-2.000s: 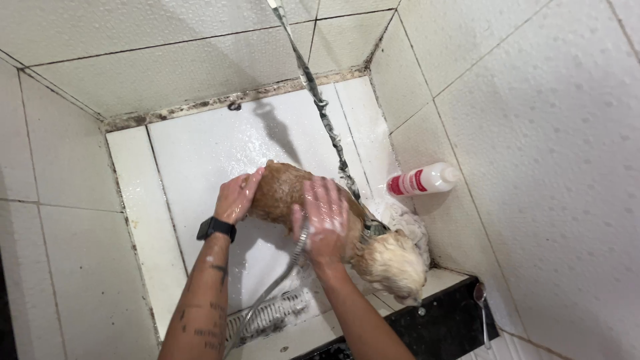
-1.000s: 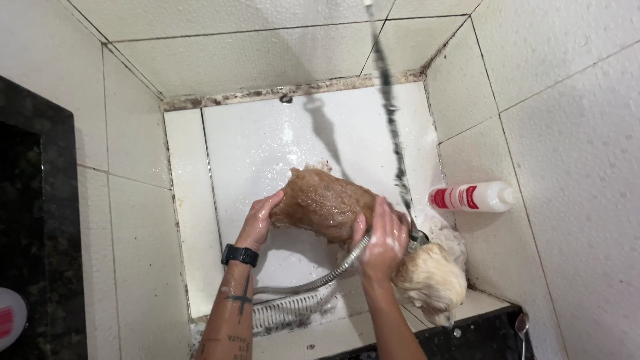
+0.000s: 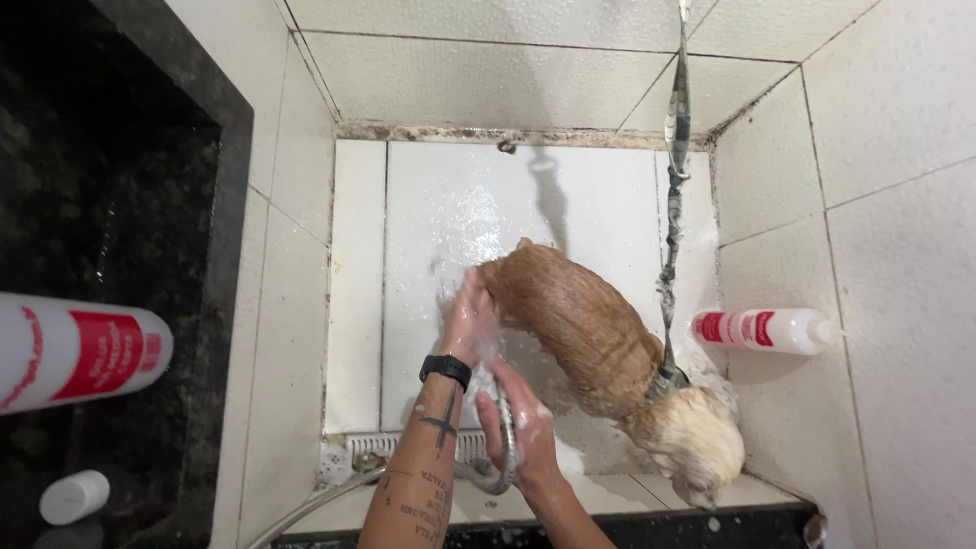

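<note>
A wet, tan dog (image 3: 579,313) with a paler head stands in a tiled washing basin, its head toward the lower right. A patterned leash (image 3: 675,191) runs up from the collar (image 3: 667,380) at its neck. My left hand (image 3: 469,316), below a black wristwatch (image 3: 446,370), is at the dog's rear end, blurred, its fingers partly hidden. My right hand (image 3: 522,419) is lower, apart from the dog's body, around the metal shower hose (image 3: 506,442); suds cover its fingers. Whether it holds the hose or a hidden spray head, I cannot tell.
A white bottle with red labels (image 3: 762,330) stands by the right wall. Another such bottle (image 3: 99,352) and a white cap (image 3: 75,497) are on the black stone counter (image 3: 191,46) at left. A slotted drain grate (image 3: 412,444) lies behind my left forearm. The basin has a dark front edge (image 3: 640,529).
My right hand has left the dog's shoulder area and moved left toward my left hand, near the hose. The view has shifted left, showing more of the counter.
</note>
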